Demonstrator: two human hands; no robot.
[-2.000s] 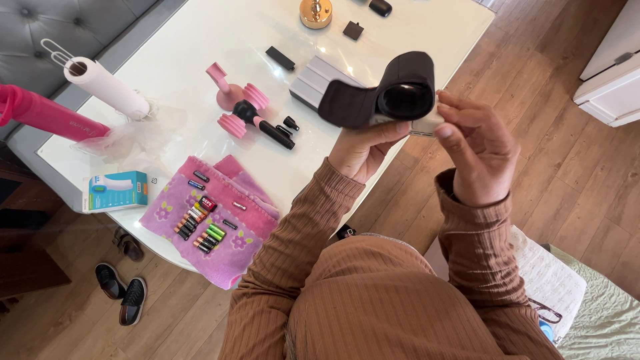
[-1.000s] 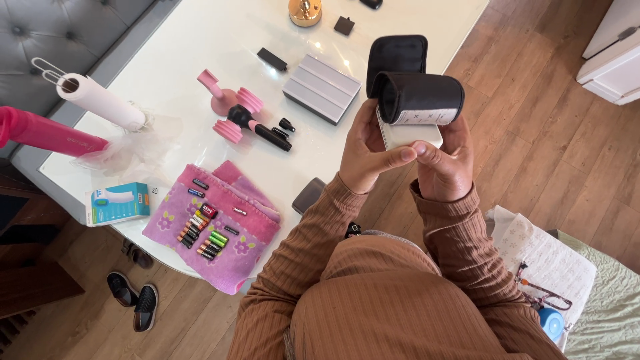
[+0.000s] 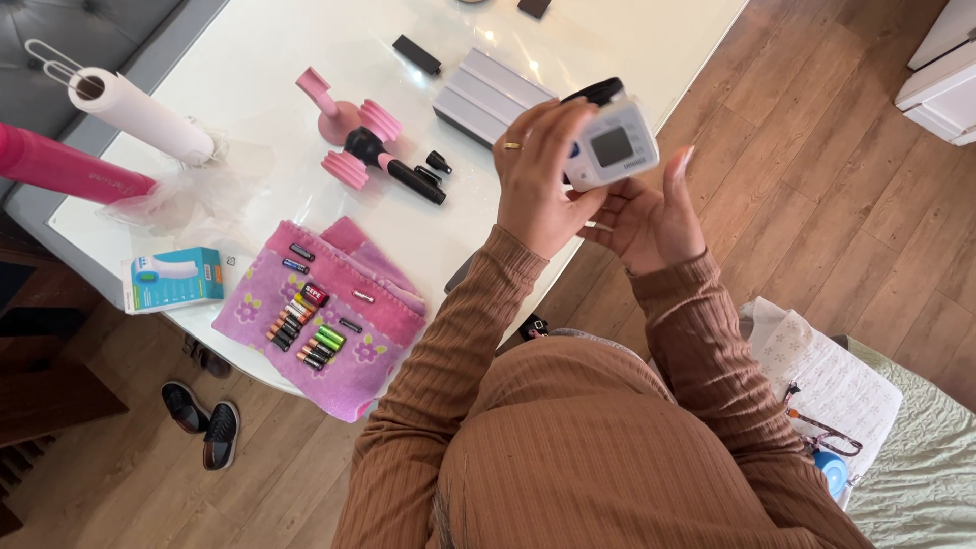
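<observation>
A white wrist blood pressure monitor (image 3: pixel 619 145) with a small grey screen is held over the table's right edge, its black cuff (image 3: pixel 598 93) partly hidden behind it. My left hand (image 3: pixel 540 171), with a ring, grips the monitor's left side. Just below and to the right is my right hand (image 3: pixel 648 221), palm up with fingers spread; its fingertips reach under the monitor, and contact is unclear. A grey ridged case (image 3: pixel 492 91) lies on the table behind my left hand. Several batteries (image 3: pixel 293 316) rest on a folded pink and purple fleece cloth (image 3: pixel 248 335).
On the white table (image 3: pixel 267 84) lie a pink and black massager-like device (image 3: pixel 366 145), a black bar (image 3: pixel 417 55) and a thermometer box (image 3: pixel 174 278). A paper towel roll (image 3: pixel 141 114) and a pink bottle (image 3: pixel 69 164) are at left. A chair seat (image 3: pixel 831 381) is at lower right.
The monitor has turned so its screen faces up; earlier the black cuff was uppermost. My right hand has opened out from the monitor, while my left has shifted over its left side.
</observation>
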